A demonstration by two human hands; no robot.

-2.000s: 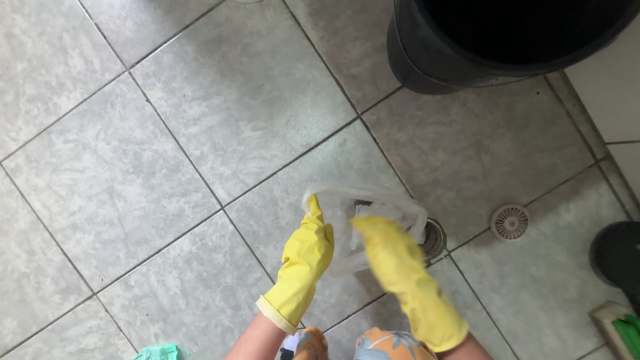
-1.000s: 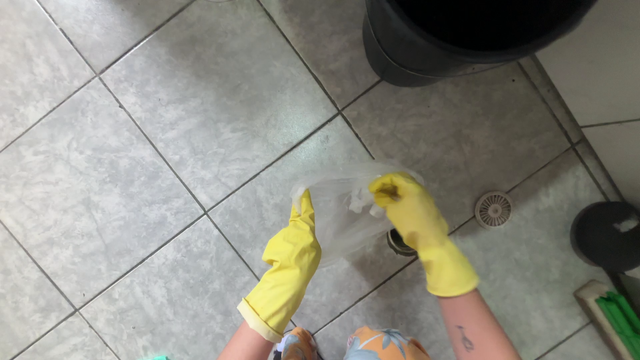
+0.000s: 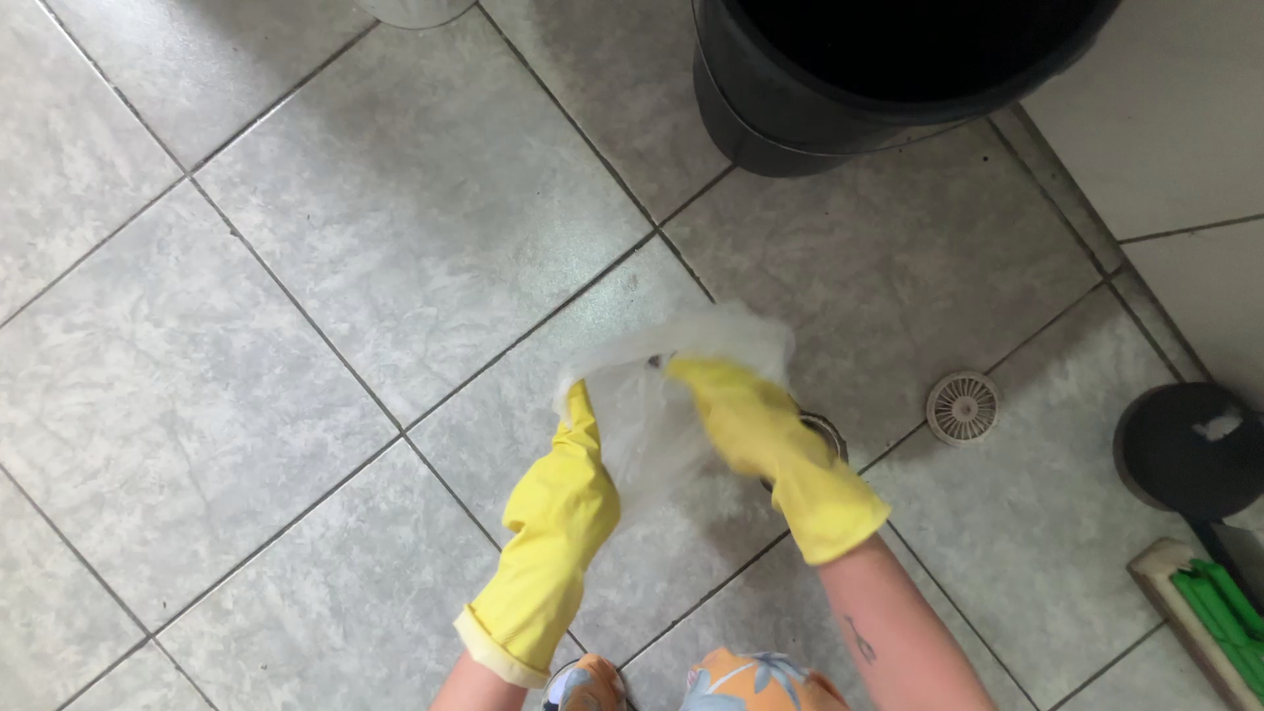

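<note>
A translucent plastic bag hangs above the grey tiled floor, its mouth spread. My left hand, in a yellow rubber glove, grips the left side of its rim. My right hand, gloved the same way and blurred, is at the right part of the bag's mouth; its fingertips are unclear, so whether it holds anything cannot be told. A small dark bit shows beside those fingertips. Partly behind the right glove lies the round floor drain opening.
A round slotted drain cover lies on the tiles to the right. A large black bucket stands at the upper right. Along the right edge are a round black object and a green-and-beige object, perhaps a brush. A wall rises beyond.
The left hand has kept its grip on the bag. My right hand has moved about at the bag's mouth, its fingers curled one second ago and now pointing left over the opening.
</note>
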